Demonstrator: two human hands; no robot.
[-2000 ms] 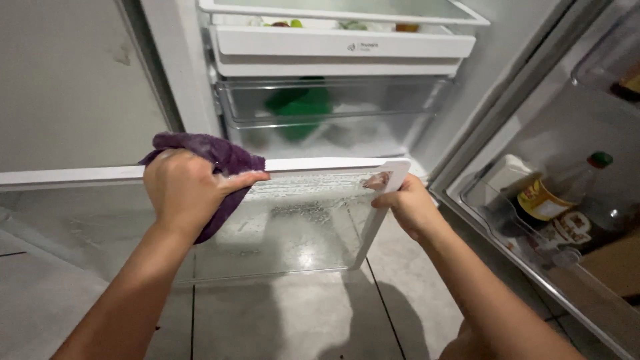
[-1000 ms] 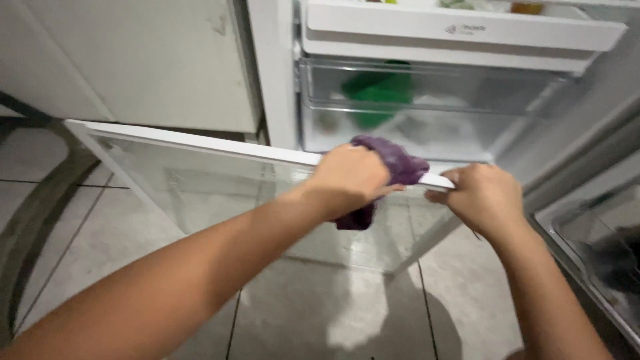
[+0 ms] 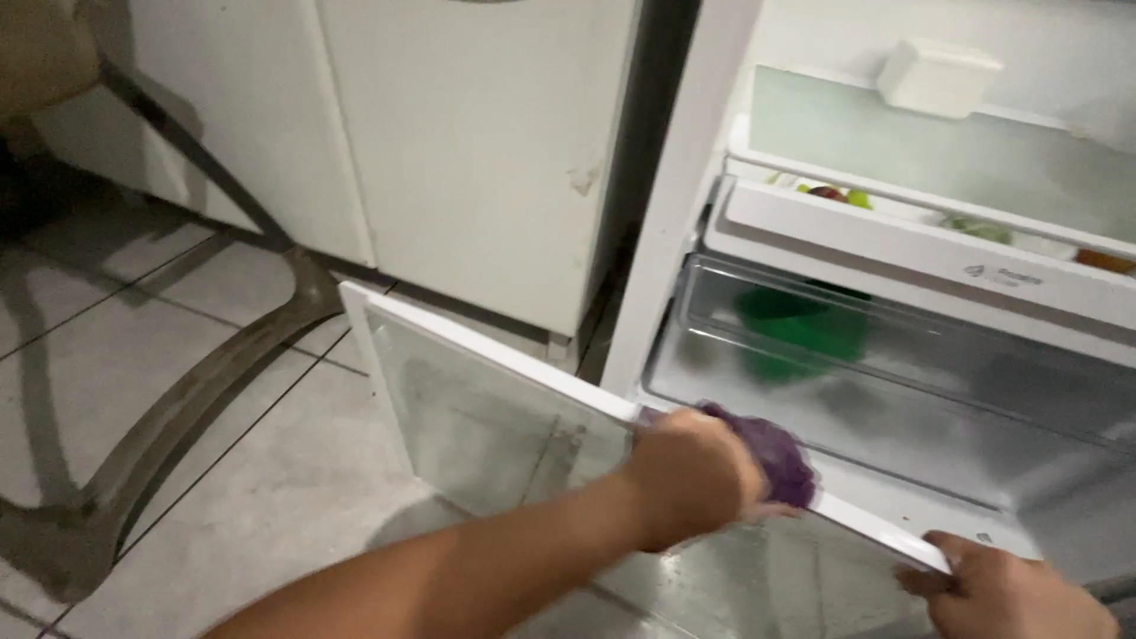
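Observation:
A glass refrigerator shelf with a white rim (image 3: pixel 506 355) is held upright on edge above the tiled floor, in front of the fridge. My left hand (image 3: pixel 697 475) presses a purple cloth (image 3: pixel 777 457) around the shelf's top rim, right of its middle. My right hand (image 3: pixel 994 581) grips the shelf's right corner, thumb and fingers on either side of the rim. Water drops or smears show on the glass. Both hands are somewhat blurred, and my left forearm hides part of the pane.
The open fridge holds a clear drawer (image 3: pixel 887 399) with a green thing (image 3: pixel 799 328) inside, a white tray (image 3: pixel 923 257) with food, and a white box (image 3: pixel 939 78) on a shelf. White cabinets (image 3: pixel 479 160) stand left. A chair's leg frame (image 3: pixel 213 373) rests on the tiles.
Since two seconds ago, my left hand and the cloth have moved along the rim toward my right hand, which keeps its hold on the corner. The view has swung left.

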